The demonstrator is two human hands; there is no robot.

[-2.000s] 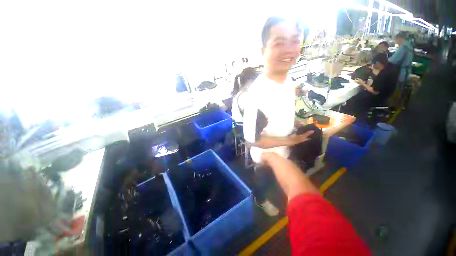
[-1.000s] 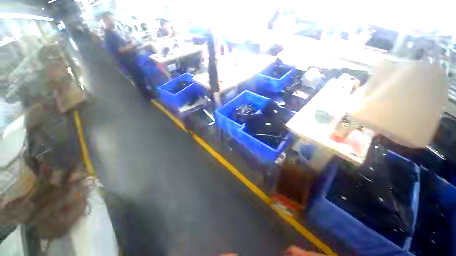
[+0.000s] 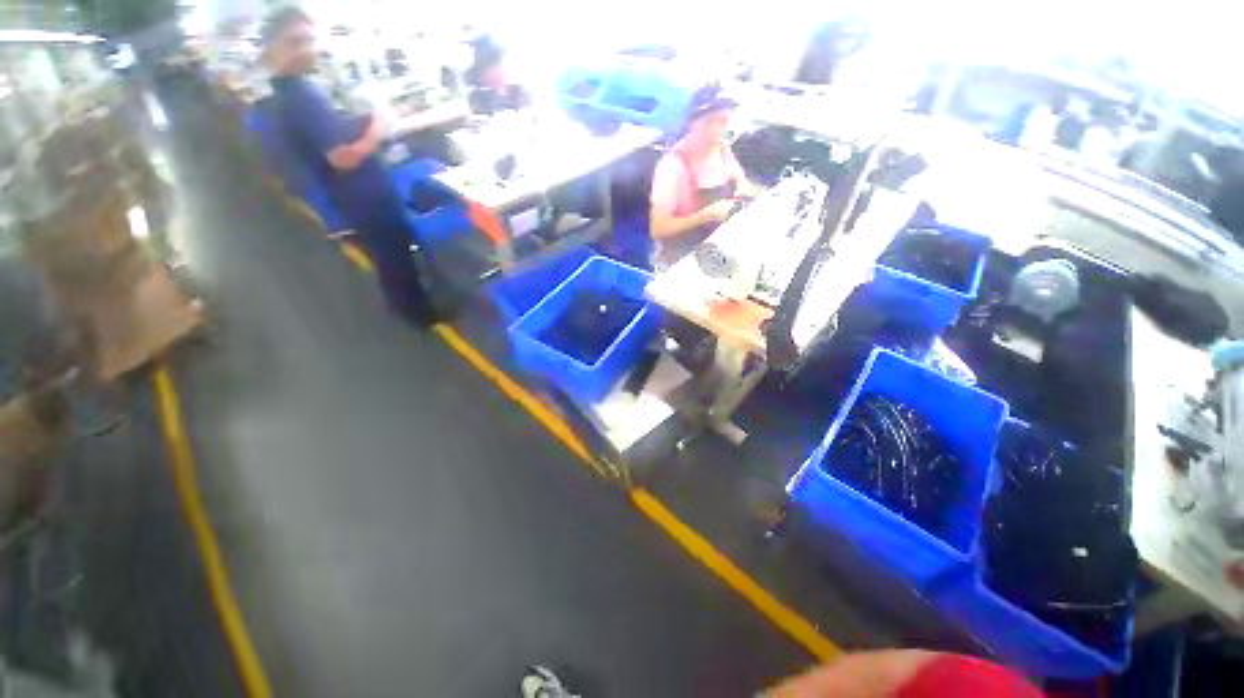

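My right hand [image 3: 853, 674] shows only as a blurred strip of skin with a red sleeve at the bottom edge, right of centre. The edge cuts it off and its fingers cannot be made out. My left hand is not in view. Nearest in front, a blue tote bin [image 3: 894, 543] holds black pieces with pale, shiny lines. Another blue bin [image 3: 1050, 630] with black pieces stands against its right side. My right hand is below and left of these bins, and no contact shows.
A dark grey aisle [image 3: 396, 505] runs between yellow lines. A person in dark clothes [image 3: 341, 150] stands at its right side. A person in pink [image 3: 678, 191] sits at a white sewing machine [image 3: 767, 246]. Another blue bin [image 3: 553, 357] stands beside that table. Brown cartons [image 3: 130, 321] line the left.
The view has swung from the bins and the person in white to the aisle, then moved along it. The standing and seated people look nearer. My right arm has dropped to the bottom edge.
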